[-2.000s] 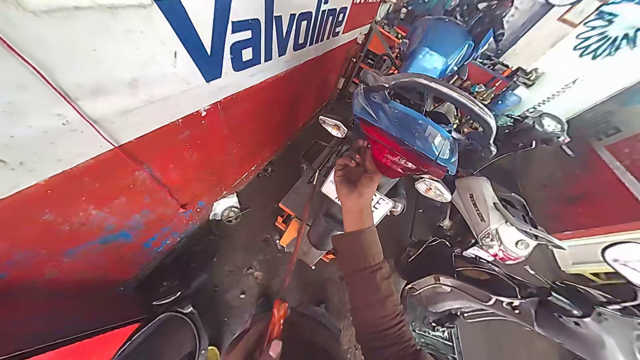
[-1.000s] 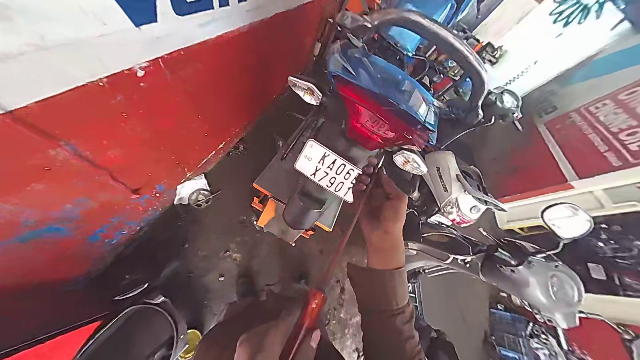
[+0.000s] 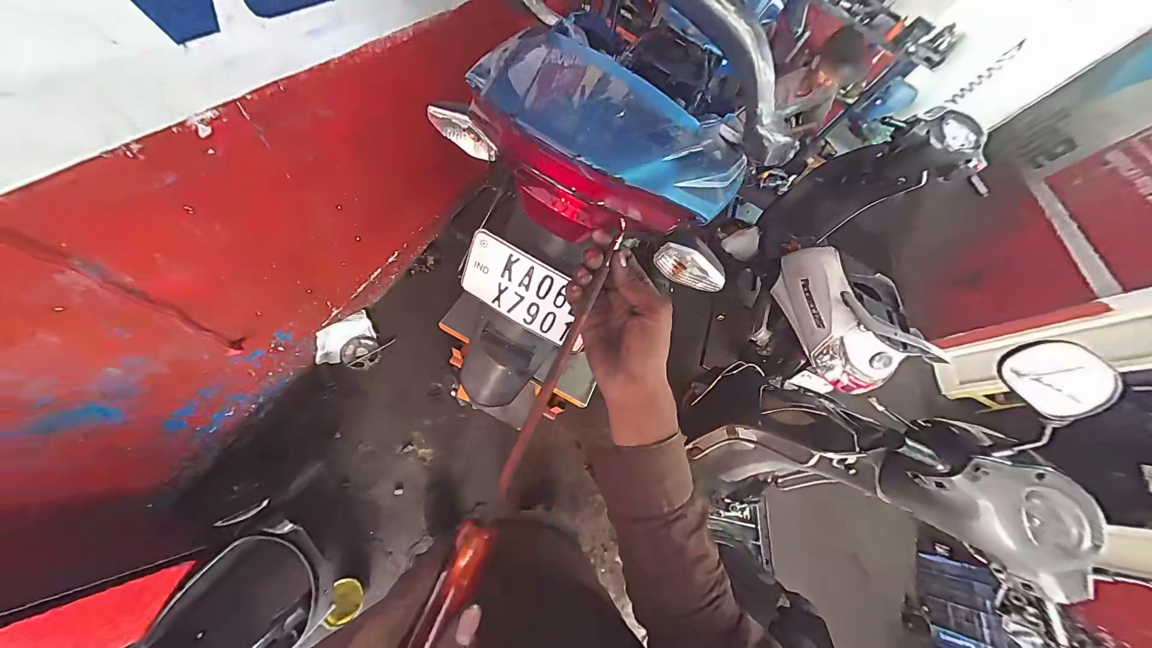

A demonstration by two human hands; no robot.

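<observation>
A long screwdriver (image 3: 540,400) with a translucent orange handle runs from the bottom of the view up to the rear of a blue motorcycle. My left hand (image 3: 450,621), dim and partly cut off at the bottom edge, is around its handle. My right hand (image 3: 621,315), palm toward me, pinches the shaft near the tip, just below the red tail light (image 3: 562,202). The tip meets the tail light's lower edge; my fingers partly hide the spot. Blue tail panels (image 3: 603,108) lie above. White-lensed indicators (image 3: 688,265) flank the light, and the number plate (image 3: 517,283) is partly behind my fingers.
A red and white wall (image 3: 225,216) stands at left. On the right are a silver scooter (image 3: 837,315) and another two-wheeler with a round mirror (image 3: 1062,380). A black seat-like part (image 3: 243,594) is at bottom left. A person (image 3: 814,85) is partly visible beyond the motorcycle.
My right hand has moved from the left part of the tail light to its right, beside the indicator, and now holds the screwdriver shaft. The view has moved closer to the motorcycle.
</observation>
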